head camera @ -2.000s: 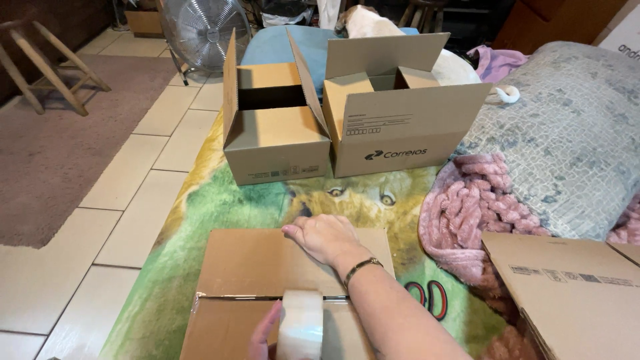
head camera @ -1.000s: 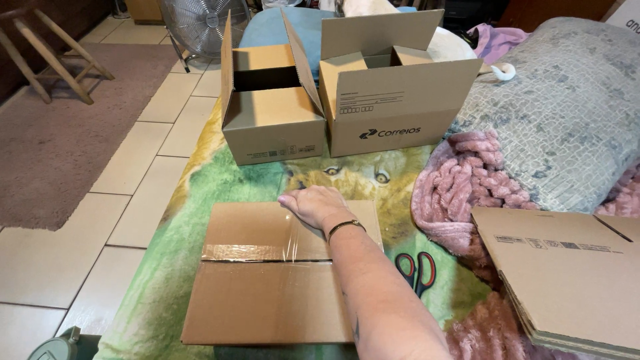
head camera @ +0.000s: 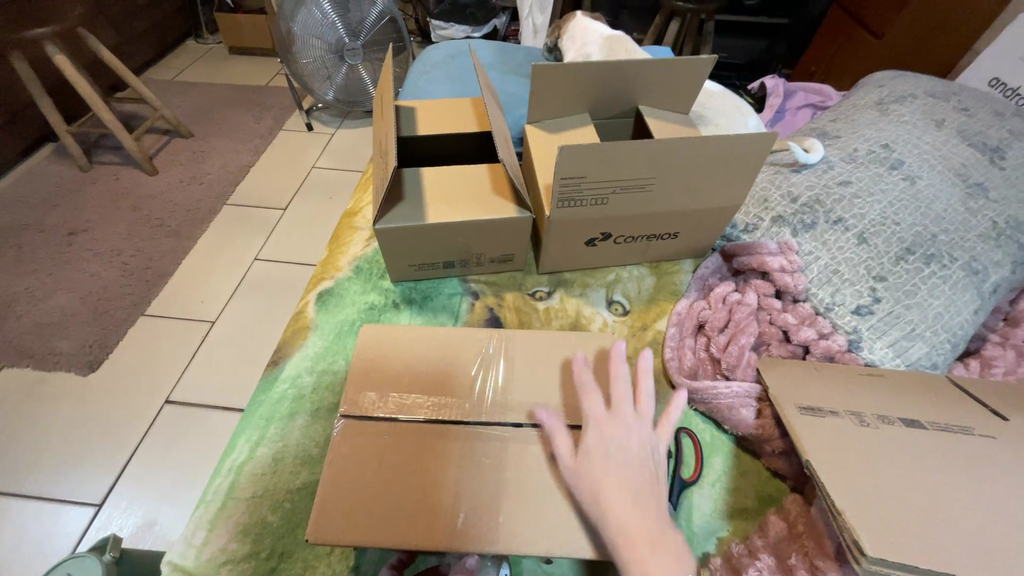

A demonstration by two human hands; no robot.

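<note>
A closed cardboard box point(head camera: 448, 480) lies on the lion-print blanket, with shiny clear tape point(head camera: 492, 368) running over its top and front half, across the flap seam. My right hand point(head camera: 616, 448) is open, palm down and fingers spread, over or on the box's right part; contact is unclear. At the bottom edge, below the box's front, fingertips of my left hand point(head camera: 436, 566) show around part of what looks like the tape roll point(head camera: 502, 567); the rest is hidden. Scissors with black and red handles point(head camera: 686, 468) lie just right of the box, partly behind my right hand.
Two open cardboard boxes point(head camera: 456, 248) point(head camera: 640, 216) stand behind. Flattened cardboard point(head camera: 904, 456) lies at right beside a pink chunky blanket point(head camera: 744, 312) and a patterned pillow point(head camera: 888, 208). A dog point(head camera: 600, 40) is at the back; a fan point(head camera: 344, 52) and wooden stool point(head camera: 96, 88) stand on the floor.
The tape roll and left hand, on the box top two seconds ago, are now low at its front. My right hand has moved from the box's back edge to its right side, fingers now spread.
</note>
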